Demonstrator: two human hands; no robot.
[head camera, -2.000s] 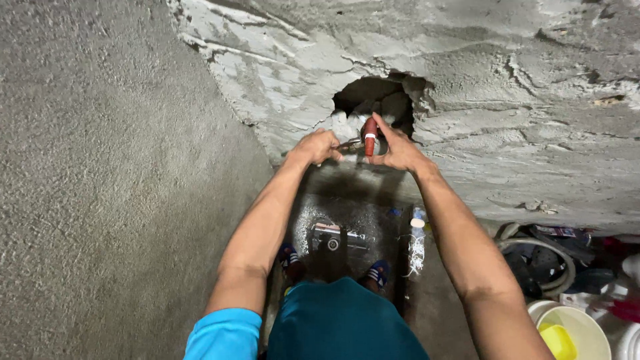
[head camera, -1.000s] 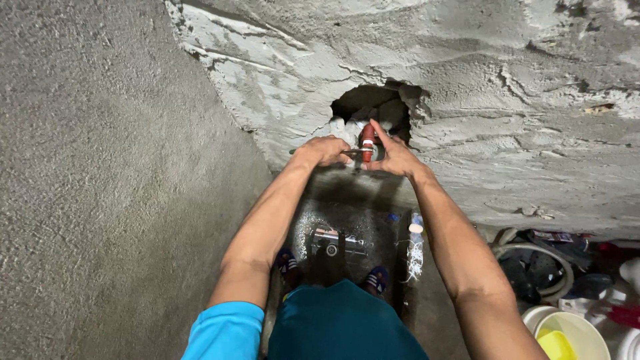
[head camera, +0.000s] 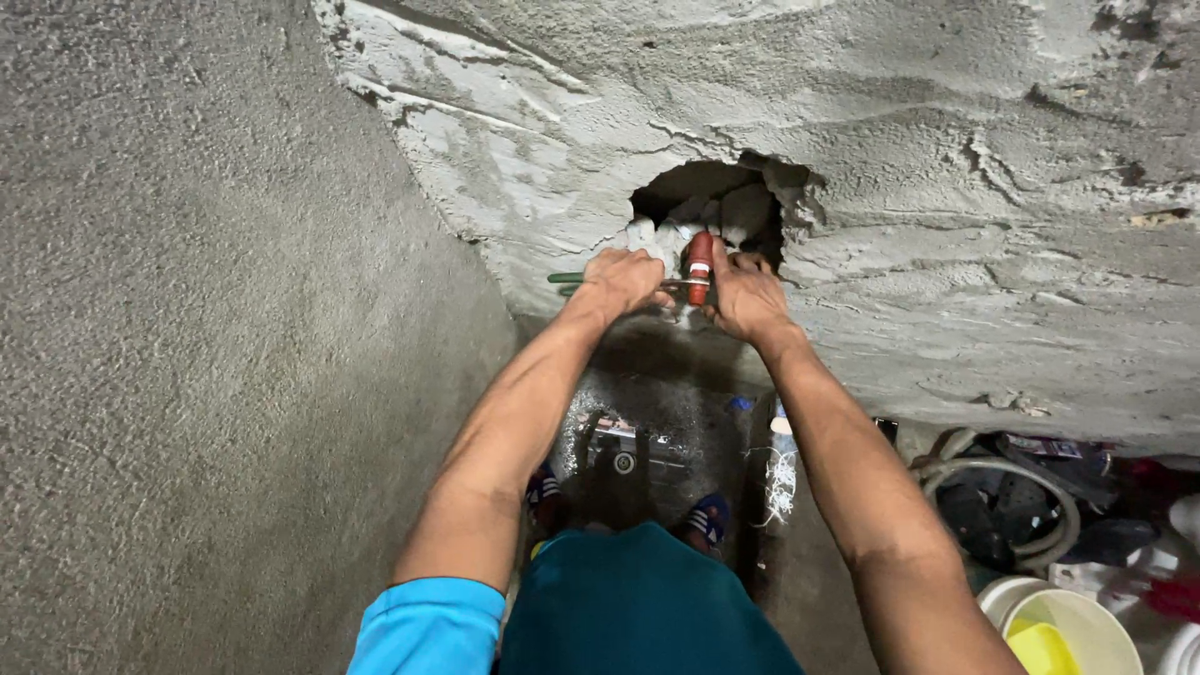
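Note:
A red pipe fitting (head camera: 699, 267) with a white band stands at the lower edge of a broken hole (head camera: 703, 187) in the rough plastered wall. My left hand (head camera: 626, 278) is closed around a tool with green handles (head camera: 565, 278), likely pliers, whose metal end reaches the fitting's lower part. On the fitting's other side is my right hand (head camera: 748, 289), thumb along it and other fingers partly hidden near the hole. White material lies behind the fitting, inside the hole's edge.
A grey plastered wall (head camera: 234, 356) rises on the left. On the wet floor below is a round drain (head camera: 623, 461) between my sandalled feet. At the lower right lie a coiled hose (head camera: 1064, 525), dark bags and a white bucket (head camera: 1092, 619) holding something yellow.
The green handles now show to the left of my left hand, where they were not visible before. Both hands remain around the red fitting.

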